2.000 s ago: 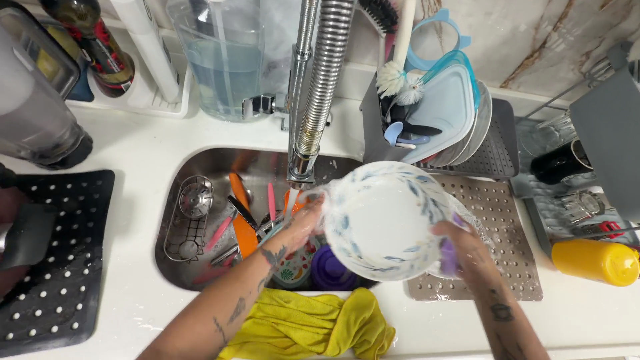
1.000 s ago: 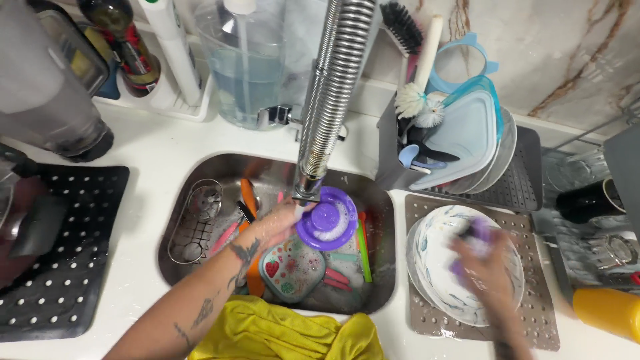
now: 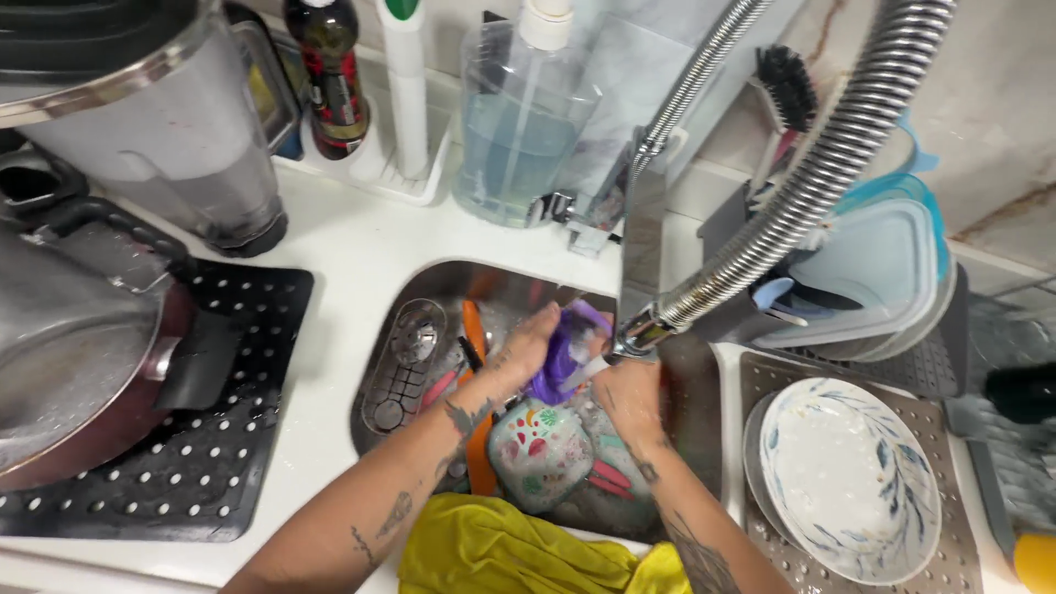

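Both hands hold a purple lid [image 3: 561, 355] over the sink, beneath the running metal spring-hose faucet [image 3: 643, 330]. My left hand [image 3: 528, 346] grips its left edge. My right hand [image 3: 623, 388] is on its right side, partly behind the faucet head and the water. Below them in the steel sink [image 3: 693, 429] lie a patterned lid or dish [image 3: 540, 454] with fruit prints, orange utensils [image 3: 480, 454], pink-handled utensils [image 3: 610, 477] and a wire rack [image 3: 394, 384]. Patterned white plates [image 3: 850, 478] are stacked on the mat at the right.
A yellow cloth [image 3: 511, 549] hangs over the sink's front edge. At left, a large pot [image 3: 157, 363] rests on a black perforated mat [image 3: 247, 462]. Behind stand a soap dispenser [image 3: 520, 148] and a bottle [image 3: 330, 82]. A drying rack with containers [image 3: 874, 280] is at back right.
The patterned bowl or plate held in both hands two seconds ago is now on the stack at right. My right hand has moved from that stack to the purple lid in the sink.
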